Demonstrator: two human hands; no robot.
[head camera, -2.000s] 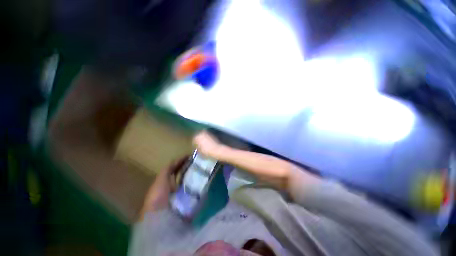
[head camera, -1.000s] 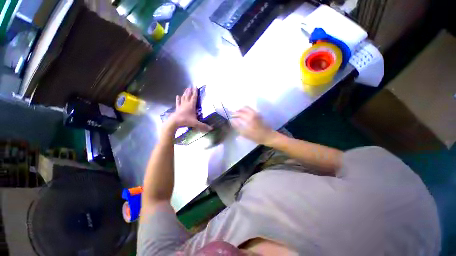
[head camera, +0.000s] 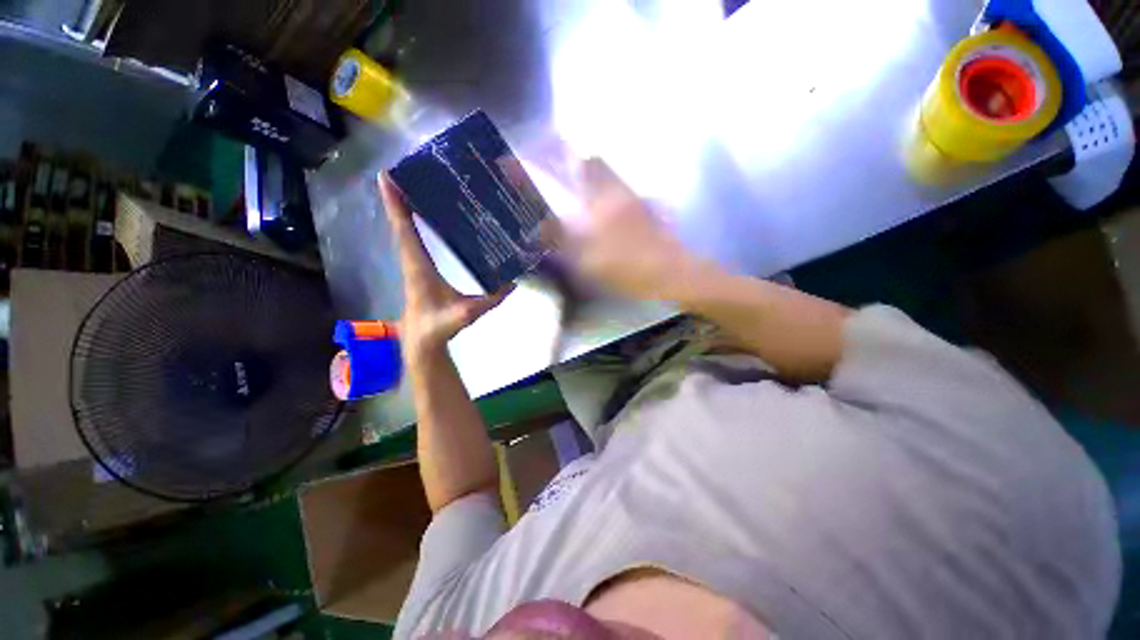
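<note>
A black retail box (head camera: 475, 200) with fine light print on its face is held tilted above the shiny metal table (head camera: 775, 188), near its front edge. My left hand (head camera: 431, 294) holds it from the left and below, with the fingers along its left side and the thumb at its lower edge. My right hand (head camera: 619, 238) is motion-blurred at the box's right side. A dark blurred patch lies just below this hand. I cannot tell what it is or whether the hand grips anything.
Yellow tape roll (head camera: 363, 85) at back left. Blue tape dispenser with orange (head camera: 368, 360) at the table's left edge; another with a large yellow roll (head camera: 994, 94) at right. Black boxes (head camera: 265, 106) beyond the left end. Round fan (head camera: 210, 375) at left. Open carton (head camera: 363, 538) below the table.
The view has swung left. The box has come up off the table, tilted in my left hand, which has moved from its top to its left side. My right hand has moved closer to the box.
</note>
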